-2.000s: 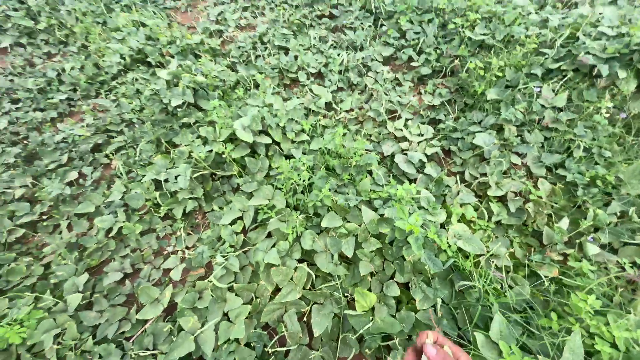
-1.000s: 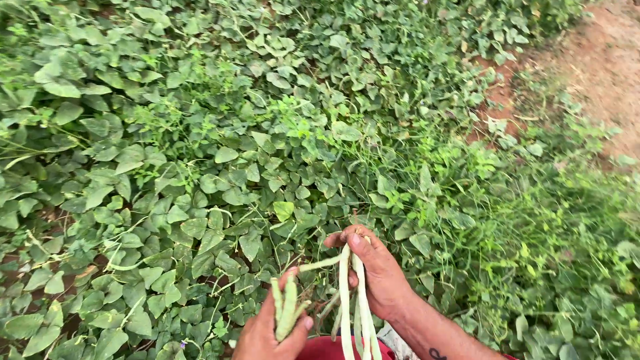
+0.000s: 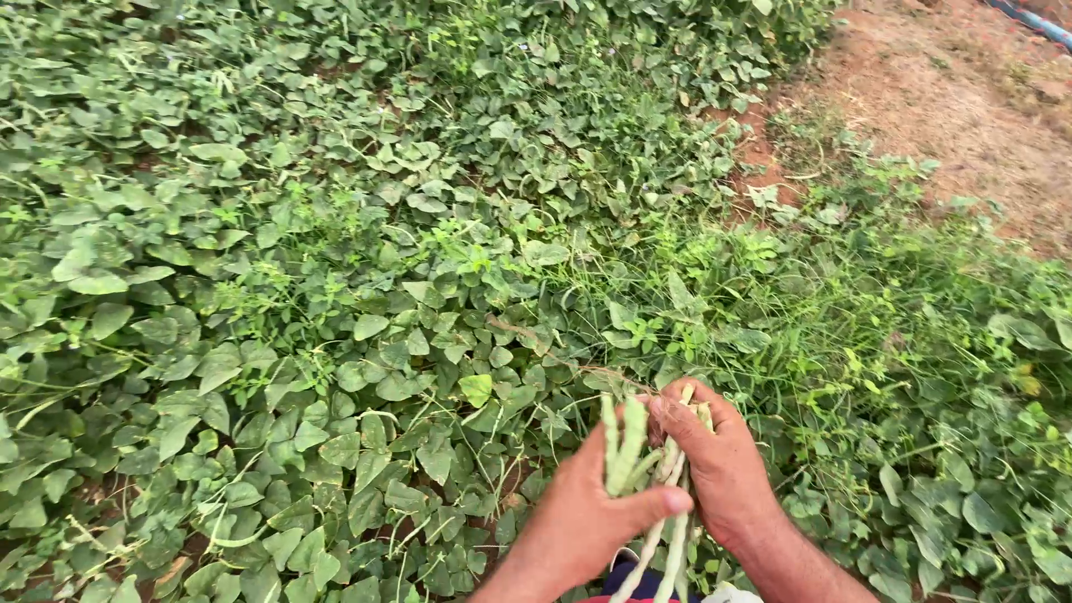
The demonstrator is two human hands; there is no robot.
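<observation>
Low in the head view, right of centre, my two hands meet. Several short, pale green bean pods point(image 3: 628, 444) stand upright in my left hand point(image 3: 578, 511), whose thumb reaches across toward the other hand. My right hand point(image 3: 720, 461) grips a bunch of long, pale bean pods point(image 3: 674, 528) near their upper ends, and they hang down between the wrists. A thin, dry brown stem point(image 3: 586, 367) runs out to the upper left from the fingers of my right hand. Leafy bean plants point(image 3: 402, 385) spread below and around both hands.
More pods point(image 3: 230, 542) show among the leaves at lower left. Grass and weeds point(image 3: 804, 335) grow on the right. Bare reddish soil point(image 3: 946, 109) lies at the upper right, with a blue pipe point(image 3: 1034, 21) in the corner. Part of a shoe point(image 3: 624, 557) shows below my hands.
Two seconds ago only part of one hand showed at the bottom edge; both hands with pods are now in view. Since one second ago they have come together. The view has shifted.
</observation>
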